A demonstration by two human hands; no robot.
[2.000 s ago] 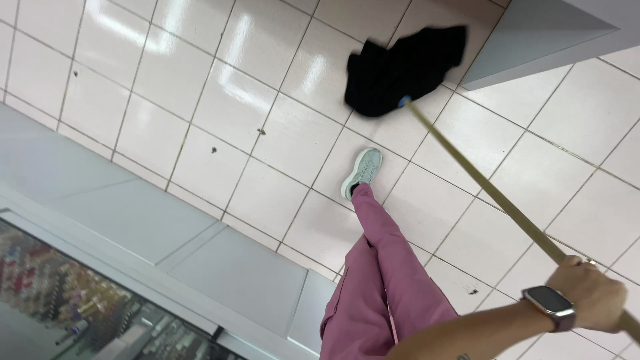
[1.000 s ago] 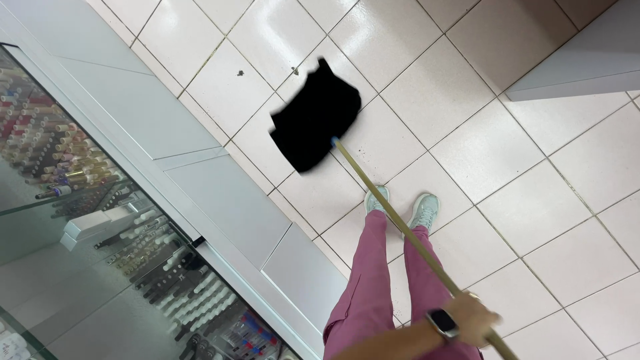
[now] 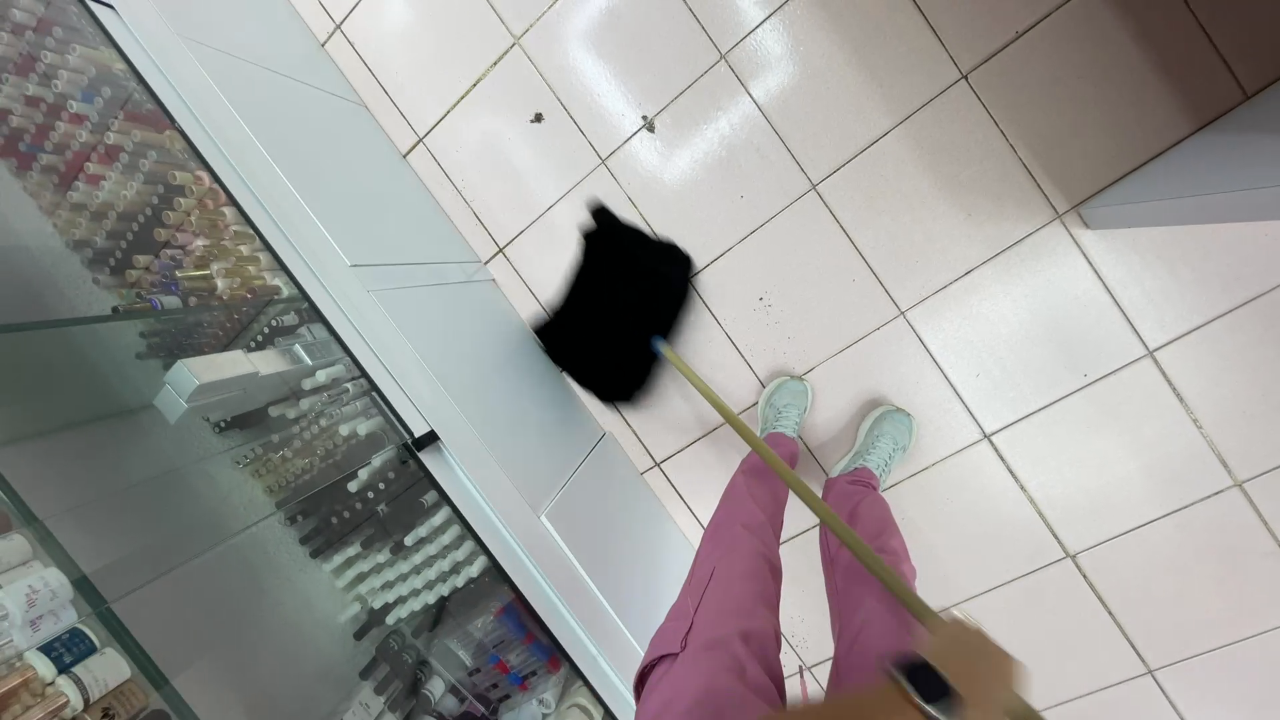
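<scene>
My left hand (image 3: 965, 665), blurred, with a smartwatch (image 3: 925, 685) on its wrist, is closed around a long yellowish pole (image 3: 790, 480) at the lower right. The pole slants up and left across my legs. At its far end a small blue part (image 3: 658, 344) meets a black cloth-like mop head (image 3: 620, 300), which lies on the tiled floor beside the white cabinet base and is blurred at its edges. My right hand is out of view.
Dark bits of dirt (image 3: 537, 118) lie on the floor above the mop head, and fine specks near my sneakers (image 3: 785, 405). A glass display case (image 3: 230, 340) with many small bottles runs along the left. A grey panel edge (image 3: 1180, 180) juts in at right.
The mop head has swept from near the grey panel across the floor to the cabinet base at left. My left hand has kept its hold on the pole. Both feet now show, side by side.
</scene>
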